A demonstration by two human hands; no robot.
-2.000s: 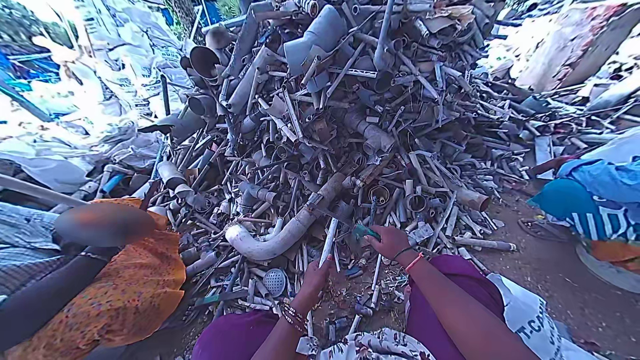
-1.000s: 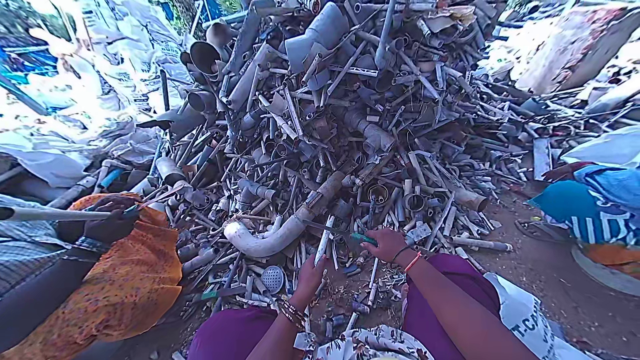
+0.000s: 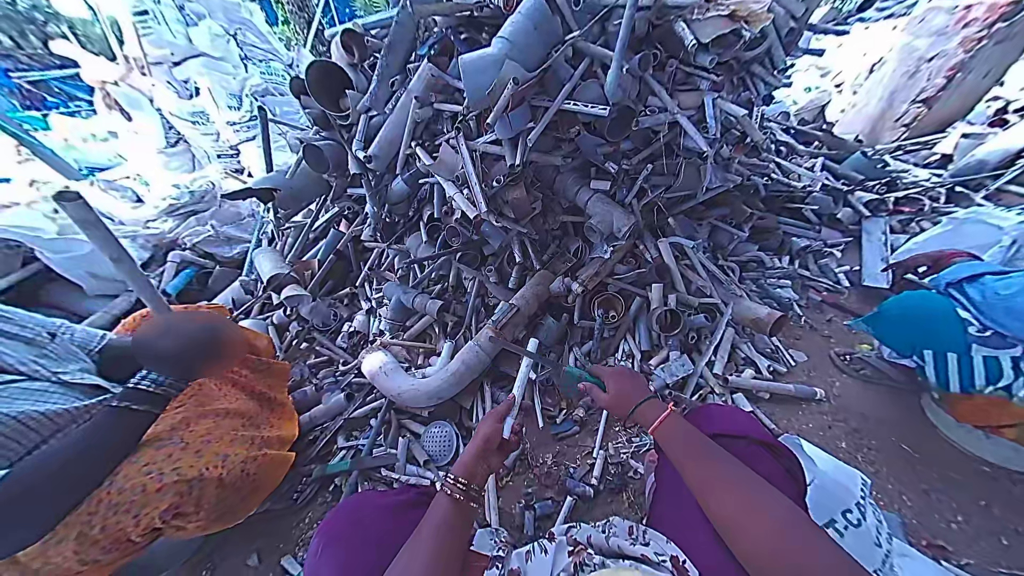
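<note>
My left hand, with bangles at the wrist, grips a short white plastic pipe that points up and away. My right hand, a red band and a dark band at its wrist, is closed around the green handle of a tool with a long dark blade. The blade lies across the upper part of the white pipe; whether it touches is hard to tell. Just beyond, a curved grey pipe rests at the foot of a heap of scrap plastic pipes.
At the left sits a person in orange cloth, near an upright grey pipe. Another person in teal and blue sits at the right. A round perforated disc lies left of my left hand. White sacks stand behind on the left.
The bladed tool and white pipe have shifted slightly between my hands, which keep hold of both. The pipe by the person at the left now points up, where it lay lower a second ago.
</note>
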